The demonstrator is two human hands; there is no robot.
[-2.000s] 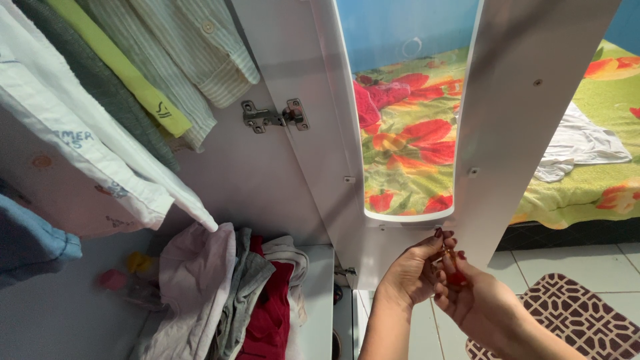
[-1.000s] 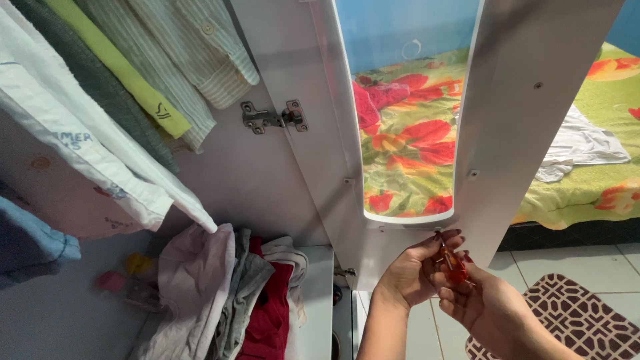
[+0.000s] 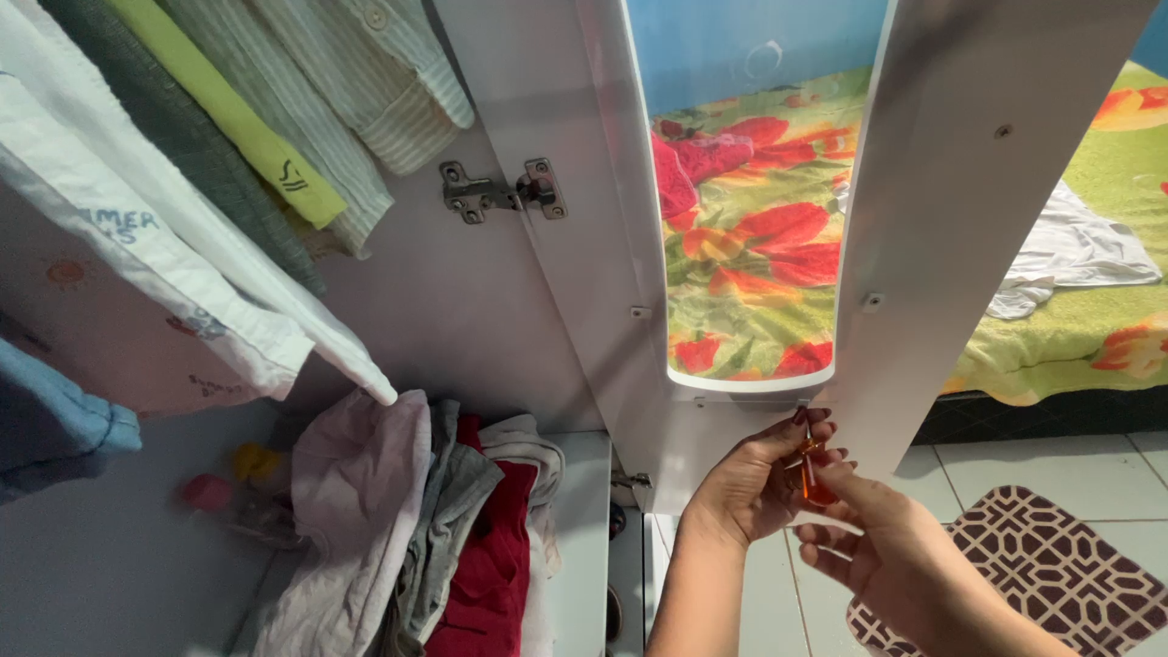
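A screwdriver with an orange translucent handle (image 3: 815, 479) stands near upright below the opening of a white cabinet door (image 3: 949, 210). Its tip end reaches the small fastener under the opening's lower rim (image 3: 753, 381). My left hand (image 3: 753, 479) steadies the shaft and upper handle between its fingers. My right hand (image 3: 876, 538) pinches the handle with thumb and forefinger, the other fingers spread. Small clips (image 3: 873, 302) sit along the opening, through or in which a floral bedspread shows. A metal hinge (image 3: 505, 191) joins the door to the cabinet.
Shirts (image 3: 219, 210) hang at the left in the cabinet. Folded clothes (image 3: 360, 520) lie on its bottom panel near a blurred bottle-like thing. At the right are a bed with a floral cover (image 3: 1031, 356) and a white cloth (image 3: 1068, 255). A patterned mat (image 3: 1031, 566) lies on tiles.
My right hand's fingers have shifted on the screwdriver handle, with the lower fingers now more spread. My left hand stays near the same place under the opening.
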